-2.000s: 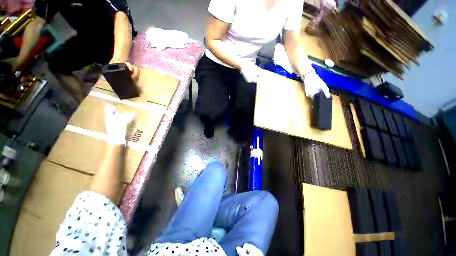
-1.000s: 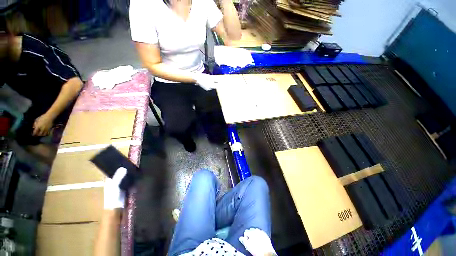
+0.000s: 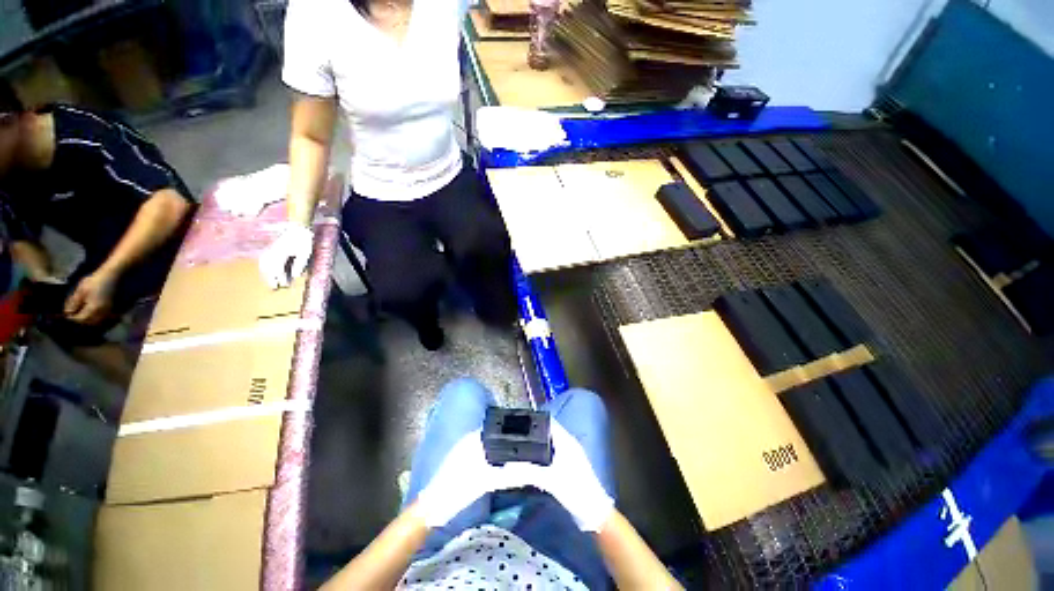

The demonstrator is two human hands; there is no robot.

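Observation:
A black box part (image 3: 517, 436) is held in front of my lap, its end face with a square recess turned up toward me. My left hand (image 3: 460, 476) in a white glove grips its left side. My right hand (image 3: 569, 471), also gloved, grips its right side. The fingers under and behind the part are partly hidden. On the mesh conveyor at right, a cardboard sheet (image 3: 719, 429) lies with several black parts (image 3: 818, 367) in rows on it.
A cardboard-covered bench (image 3: 199, 387) with a pink wrapped edge runs along the left. A second cardboard sheet (image 3: 578, 214) with parts lies at the belt's far end. A white-shirted person (image 3: 399, 104) stands ahead; another person (image 3: 110, 196) sits at left. Cardboard stacks (image 3: 647, 46) stand behind.
My left hand has brought the black part from over the left bench to my lap, and my right hand has joined it. The white-shirted person now reaches to the bench.

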